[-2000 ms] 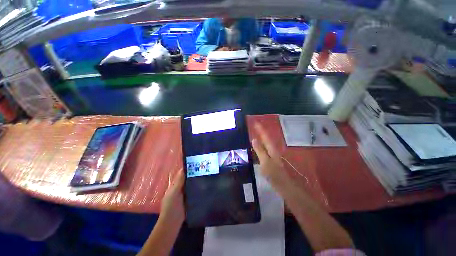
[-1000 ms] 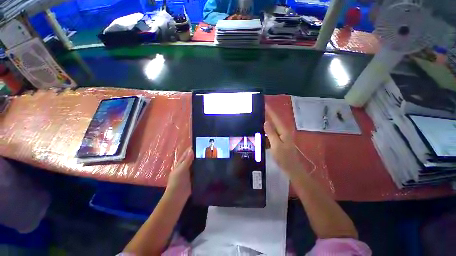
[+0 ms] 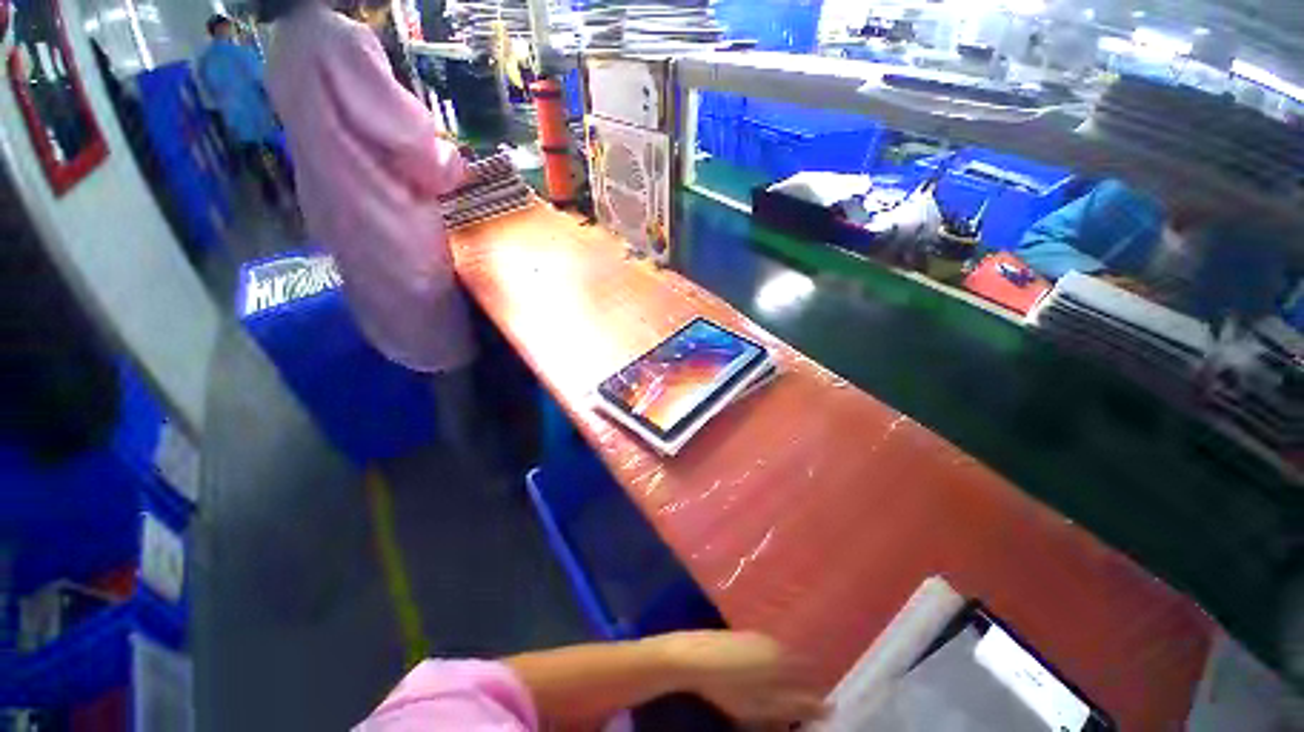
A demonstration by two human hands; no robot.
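Observation:
The dark-framed tablet is at the bottom right, cut off by the picture's edge, with a bright white area on its screen. A white sheet or foam sleeve lies along and partly over it. My left hand is blurred at the bottom centre, its fingertips at the sheet's lower left edge; whether they grip it cannot be told. My right hand is out of the picture. Another tablet, showing an orange-purple wallpaper, lies face up on a white layer on the red-orange bench.
A person in a pink smock stands at the bench's far left by a stack of slabs. A blue bin is on the floor. The dark green strip runs behind the bench. Someone in blue sits across.
The view has swung left. The held tablet has dropped to the bottom right, with the white sheet now partly over it. My right hand has left the picture.

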